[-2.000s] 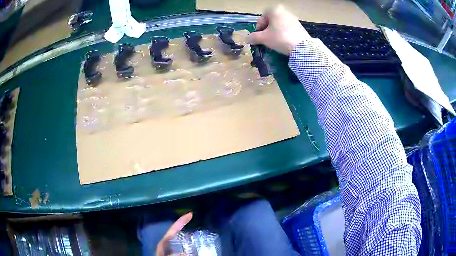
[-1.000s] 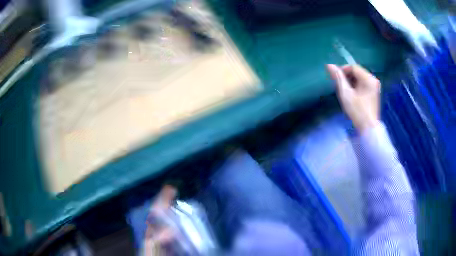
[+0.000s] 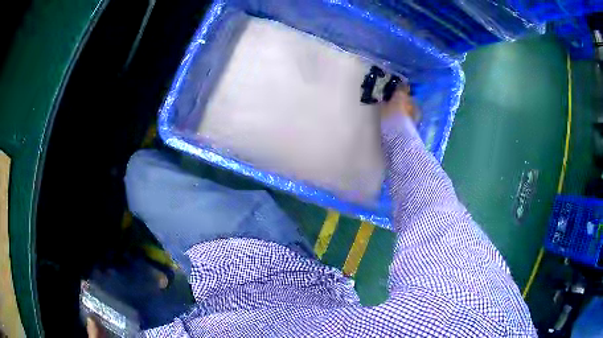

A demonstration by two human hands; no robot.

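A blue plastic crate [image 3: 264, 175] with a pale liner [image 3: 284, 99] lies in front of me. A black moulded part [image 3: 371, 86] rests on the liner near the crate's far right side. My right hand [image 3: 402, 104] is blurred and reaches in there, with its fingers at a second black part [image 3: 391, 87]; whether it grips that part cannot be told. My left hand [image 3: 96, 328] is mostly cut off at the bottom left edge and holds a stack of nested blisters [image 3: 106, 309], clear-grey and shiny.
The green bench [image 3: 63, 86] runs down the left side, with a strip of cardboard [image 3: 8, 244] at the edge. My leg [image 3: 198, 198] is below the crate. The green floor has yellow lines, and another blue crate [image 3: 576, 228] stands at the far right.
The view has swung right and down from the bench to the blue crate. My right hand has moved from the cardboard's top right corner down into the crate. My left hand still holds the stack.
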